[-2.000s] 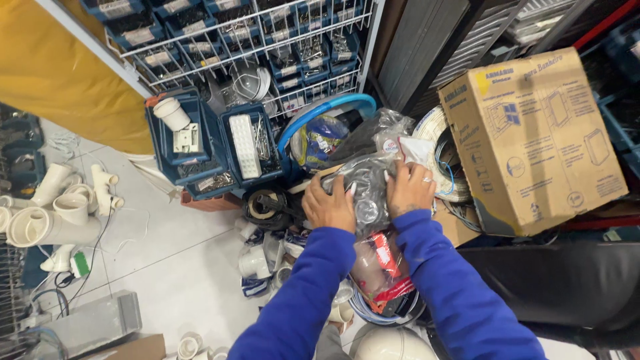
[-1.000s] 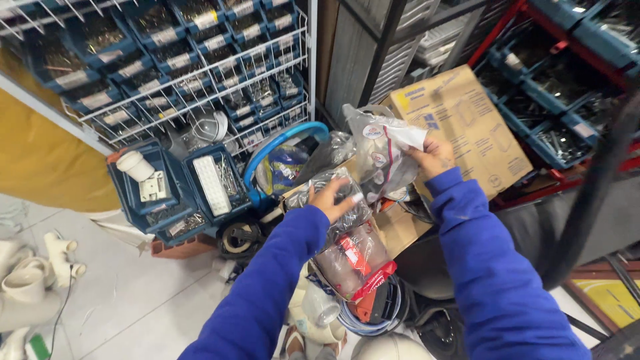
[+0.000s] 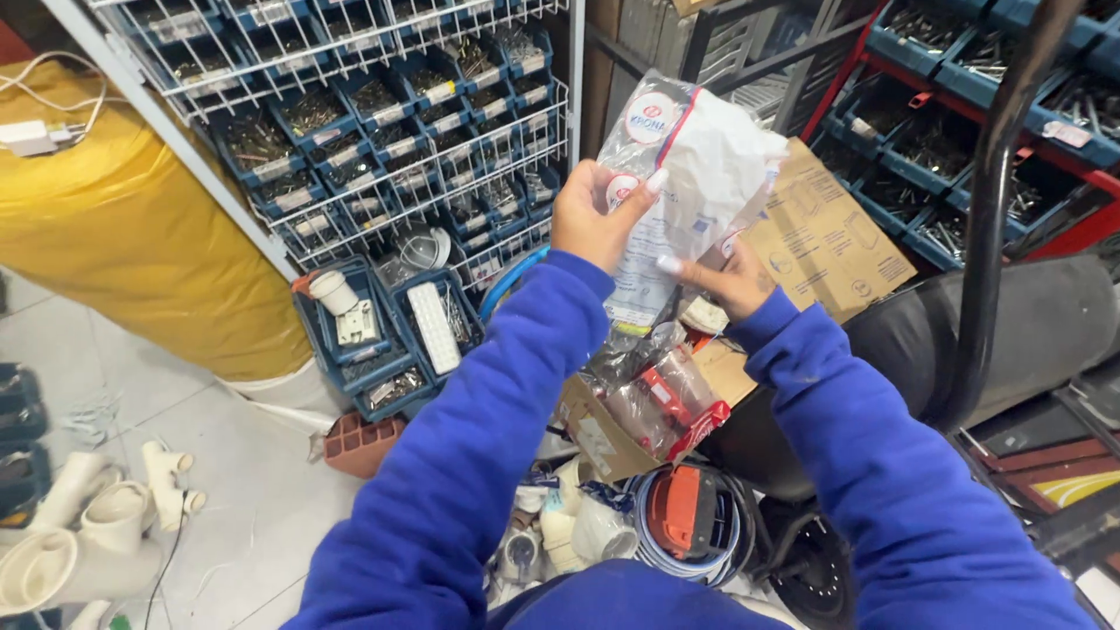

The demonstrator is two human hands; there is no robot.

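Note:
Both hands hold a clear and white printed Krona plastic bag (image 3: 678, 188) up in front of me. My left hand (image 3: 604, 214) pinches its left side, the thumb on the printed face. At its lower right, my right hand (image 3: 722, 276) grips the edge, with the thumb on top. Below the bag stands an open cardboard box (image 3: 604, 437) holding a clear plastic package with red printed parts (image 3: 669, 398). Behind my right hand leans a flattened-looking brown carton (image 3: 818, 236). Whatever the bag contains is not clearly visible.
A wire rack with blue bins (image 3: 376, 96) of small hardware stands at the left. White pipe fittings (image 3: 114, 534) lie on the tiled floor. Hose coils (image 3: 643, 516) sit below the box. A black bar (image 3: 993, 201) and red-framed shelving (image 3: 1085, 214) are at the right.
Two seconds ago both hands pressed on dark, plastic-wrapped contents. A second ago my right hand held up the bag and my left hand was lower; now my left hand grips the bag too.

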